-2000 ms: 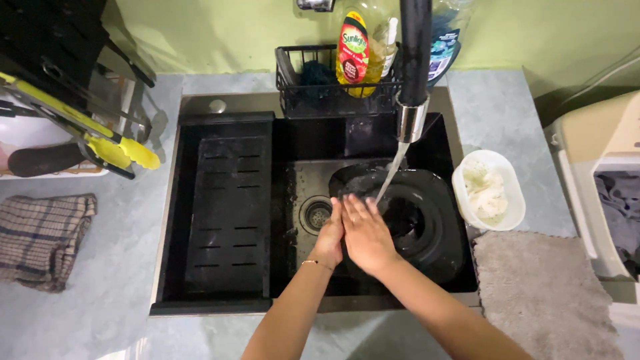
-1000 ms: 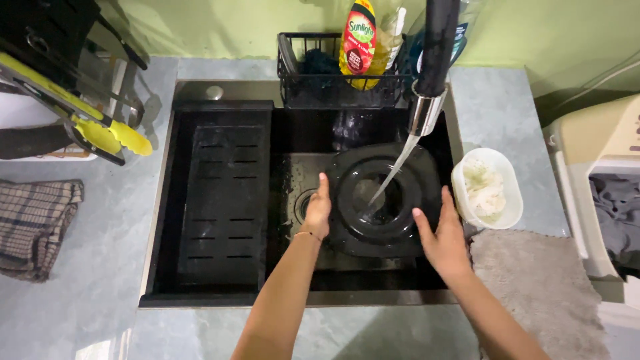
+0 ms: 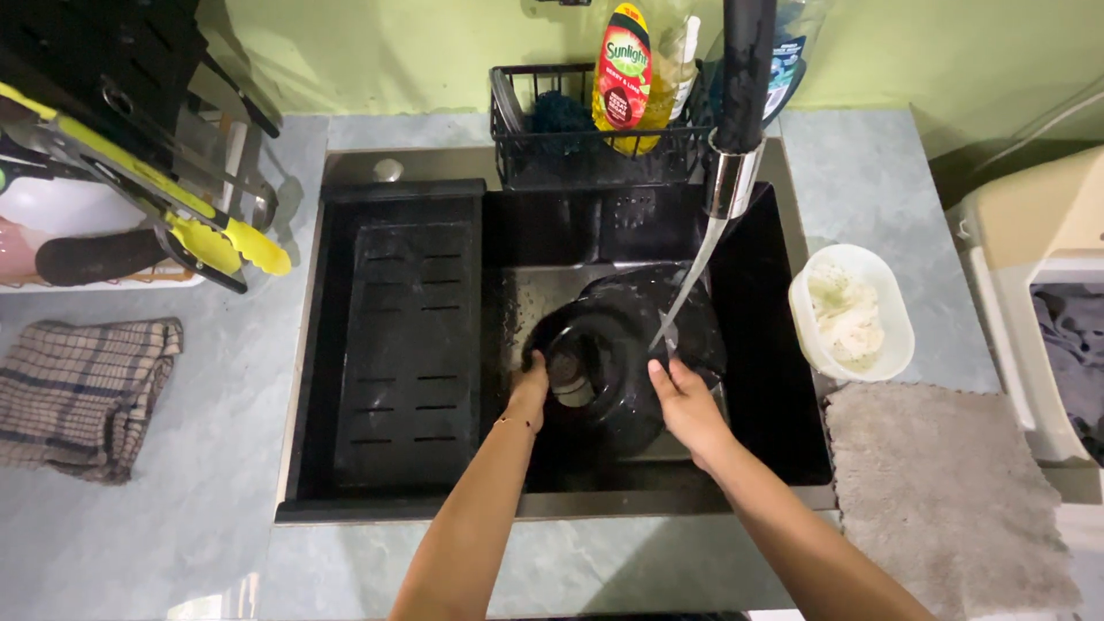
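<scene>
Both hands hold a round black ring-shaped part (image 3: 611, 401) with a central hole, over the basin of a dark sink (image 3: 776, 345). My left hand (image 3: 530, 392) grips its left edge, a thin bracelet at the wrist. On the right rim is my right hand (image 3: 687, 401), thumb and fingers on the edge. Water runs from the faucet spout (image 3: 731, 181) onto the part's upper right. Behind and under it, a larger dark piece (image 3: 699, 302) lies in the basin, partly hidden. I cannot tell what the two pieces belong to.
A black slotted tray (image 3: 410, 345) covers the sink's left side. Behind stands a wire caddy (image 3: 595, 168) with a Sunlight bottle (image 3: 624, 78). On the right are a white tub (image 3: 897, 336) and a grey cloth (image 3: 940, 492); on the left, a checked cloth (image 3: 78, 388) and yellow-tipped tongs (image 3: 250, 246).
Two seconds ago my hands were close together under the stream; one second ago they were apart at the black part's sides. Now the ring is held nearer, separate from the larger piece behind it.
</scene>
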